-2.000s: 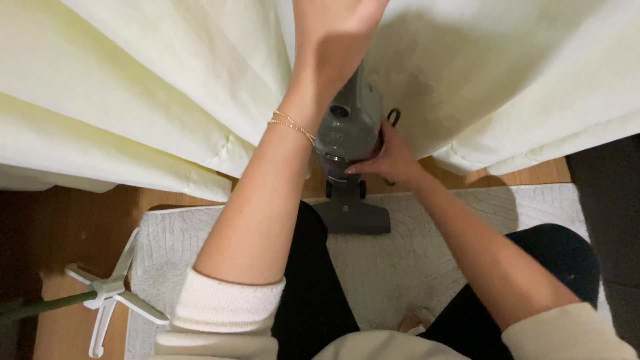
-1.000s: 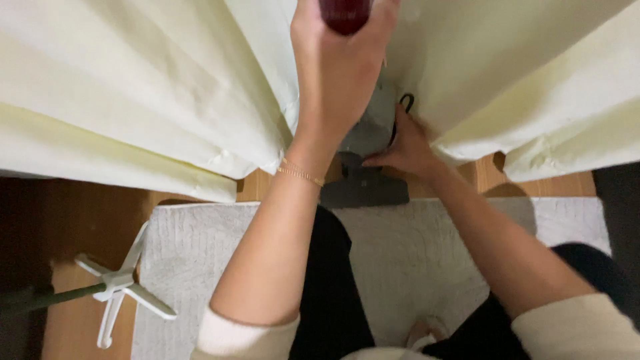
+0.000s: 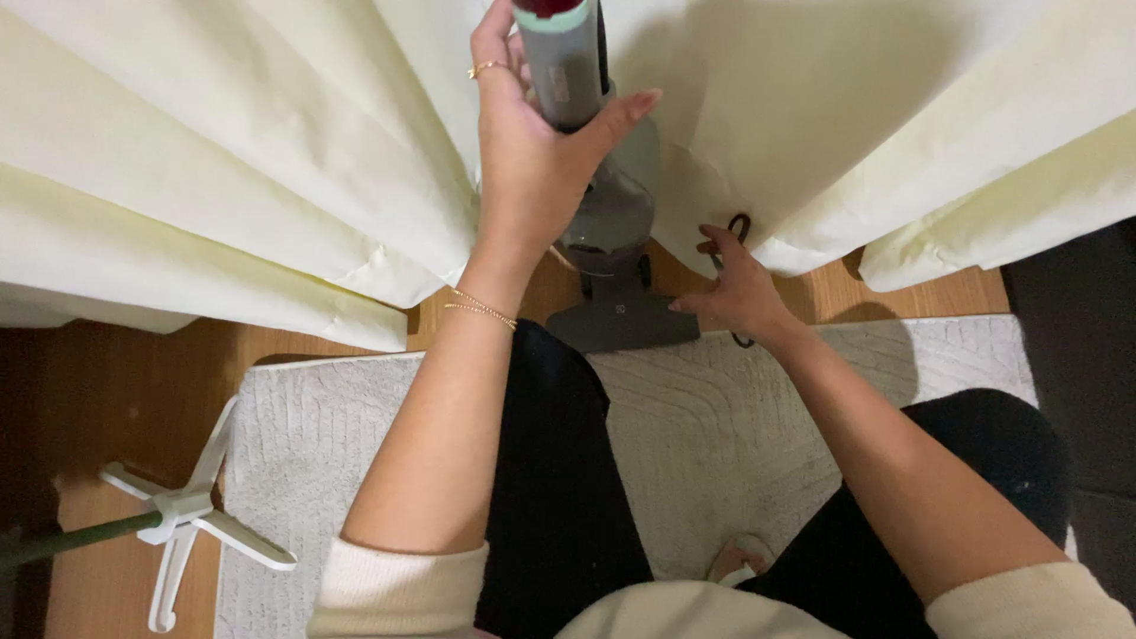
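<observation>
A grey upright stick vacuum cleaner stands between the curtains, its dark floor head on the wooden floor at the rug's edge. My left hand is around the grey upper part with the mint ring and dark red top; its thumb is spread off to the right. Beside the lower body, my right hand has its fingers apart, close to a black cord loop. Whether a fingertip touches the cord I cannot tell.
Cream curtains hang on both sides. A light patterned rug lies under my legs. At the lower left is a white stand base with a green pole. A dark piece of furniture edges the right.
My right hand has come away from the vacuum's lower body and moved right. My left thumb has opened outward, and more of the upper body shows.
</observation>
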